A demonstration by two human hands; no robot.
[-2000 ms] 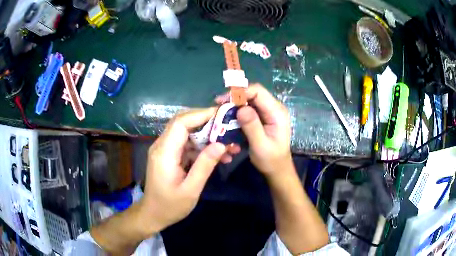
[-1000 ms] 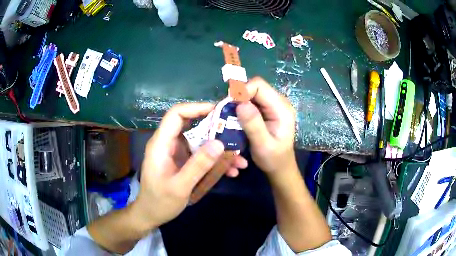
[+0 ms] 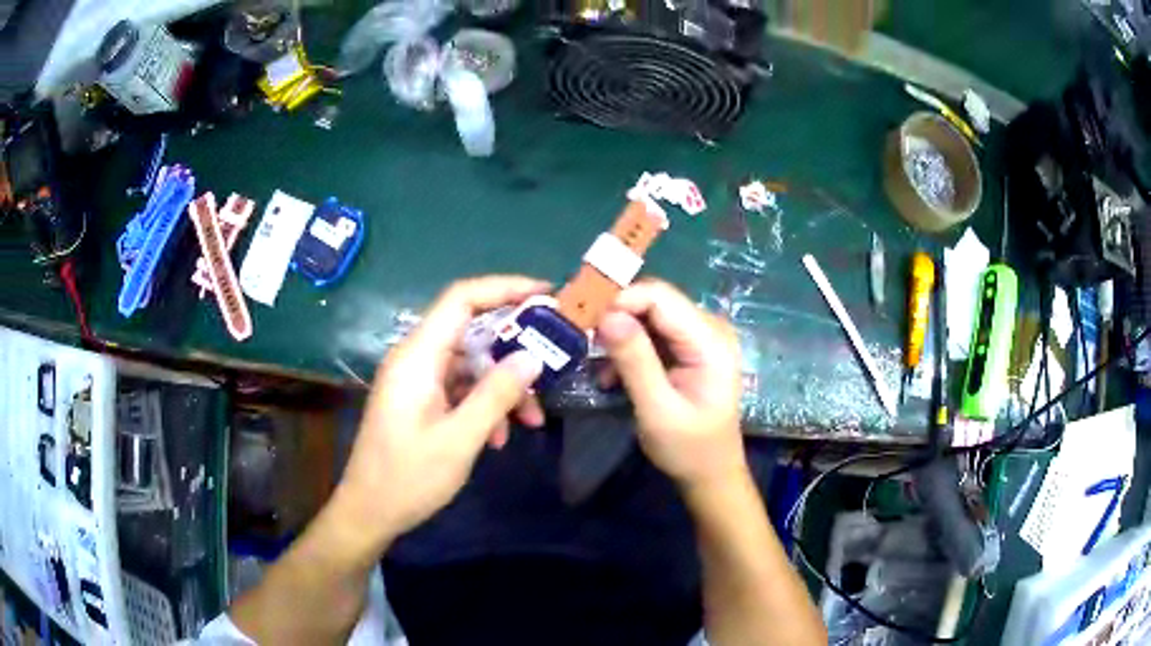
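A smartwatch with a dark back and a white label is held above the bench's front edge. Its brown strap points up and right, with a white band around it. My left hand grips the watch body, thumb on the label side. My right hand pinches near the strap's lower end, where it meets the body. The fingers hide part of the body's edges and the other strap half.
Blue and brown straps, a white slip and a blue watch body lie left. Stickers, a thin white rod, yellow screwdriver, green screwdriver and screw dish lie right. A black fan grille stands behind.
The watch has turned so its upper strap leans right and its tip overlaps the stickers. The lower strap half seen earlier is now hidden. The camera view has shifted. Both hands keep their hold.
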